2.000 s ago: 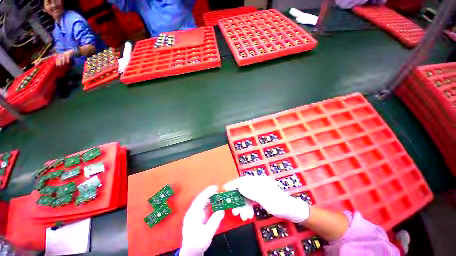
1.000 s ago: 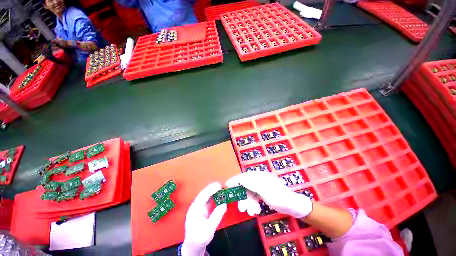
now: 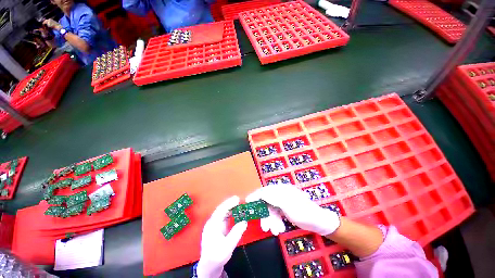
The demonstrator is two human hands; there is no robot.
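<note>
A green circuit board (image 3: 250,211) is held between my two white-gloved hands, plain green side towards me, above the flat red tray (image 3: 211,179). My left hand (image 3: 220,236) grips its left end. My right hand (image 3: 293,209) grips its right end, with the forearm over the compartment tray (image 3: 374,155). Boards sit in the compartment tray's left columns, partly hidden by my right hand and arm; many pockets to the right are bare. Two loose green boards (image 3: 178,206) lie touching on the flat red tray.
Left, green boards (image 3: 76,198) lie heaped on stacked red trays (image 3: 127,179), near white paper (image 3: 80,250). Across the green bench (image 3: 190,111) are trays with boards (image 3: 293,32) and people in blue. A metal post (image 3: 453,51) and stacked trays (image 3: 475,103) stand right.
Both hands still hold the same board, with only a slight shift in its tilt. The view has moved slightly. Across the bench, the left person's hands have risen from the stacked trays.
</note>
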